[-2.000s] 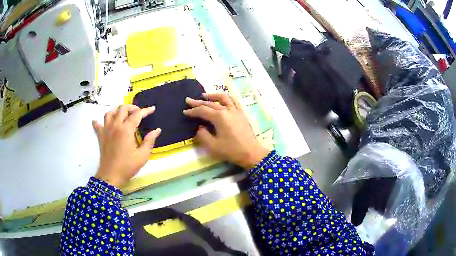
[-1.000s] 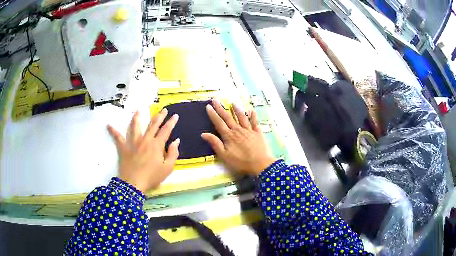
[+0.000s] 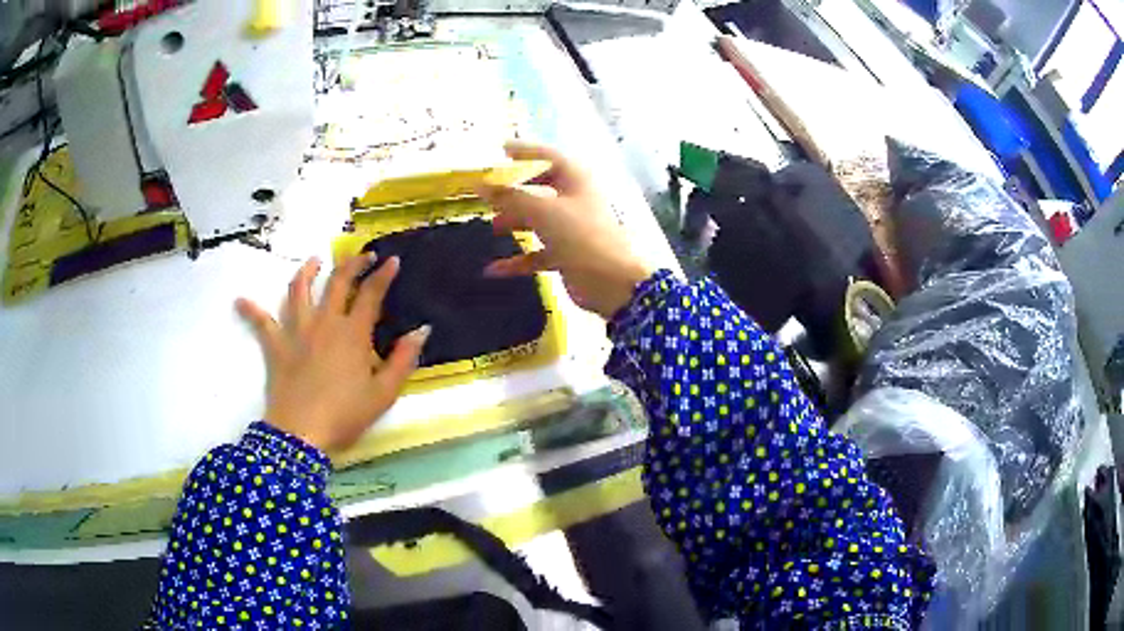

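A black rounded-square fabric panel (image 3: 459, 293) lies flat inside the yellow template frame (image 3: 557, 330). My left hand (image 3: 327, 351) is spread, with fingertips on the panel's left edge and the thumb on its lower left. The yellow template flap (image 3: 425, 187) stands raised at the frame's back side and is seen nearly edge-on. My right hand (image 3: 561, 228) has its fingers at the flap's right end, holding it, with the thumb lower, above the panel. Whether more than one fabric layer lies in the frame cannot be told.
The white sewing head (image 3: 222, 117) is at left, beside a second yellow station (image 3: 74, 234). Black pieces (image 3: 783, 240), a green piece (image 3: 698, 164), a tape roll (image 3: 868, 312) and a clear plastic bag (image 3: 974, 358) are at right. A black strip (image 3: 475, 536) lies in front.
My right hand has moved off the panel's right side, back to the flap. The flap, flat behind the frame before, is now raised. My left hand stays at the panel's left edge.
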